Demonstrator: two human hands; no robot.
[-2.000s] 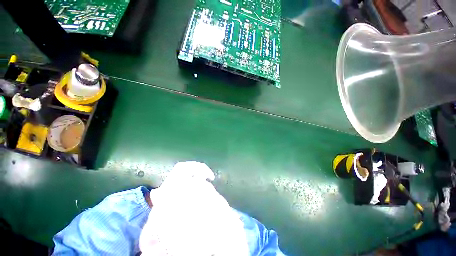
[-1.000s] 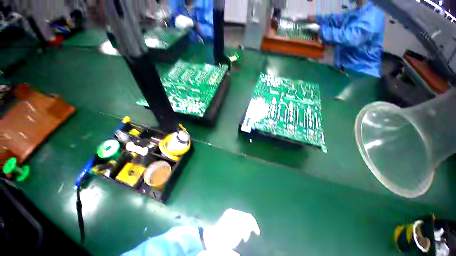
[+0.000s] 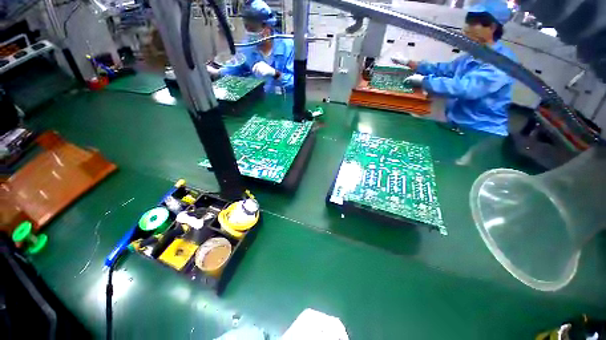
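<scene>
A white glove, by its sleeve my left hand (image 3: pixel 315 327), shows at the bottom edge, cut off and overexposed; its fingers and any held thing cannot be made out. My right hand cannot be seen. Beyond it a green circuit board (image 3: pixel 392 179) lies solder side up on a dark support. A second green board (image 3: pixel 271 147) lies to its left on another dark support. Neither board is touched by my glove.
The black compartment tray (image 3: pixel 219 281) holds a yellow-collared bottle, a yellow square and a round tin. A blue-handled tool (image 3: pixel 121 247) leans at its left. A clear funnel (image 3: pixel 525 229) hangs right. Orange pallet (image 3: pixel 63 176) at left. Two people in blue smocks work across the bench.
The view has swung up and to the left, so the boards, tray and people show more fully. My glove now sits lower and is mostly cut off by the bottom edge.
</scene>
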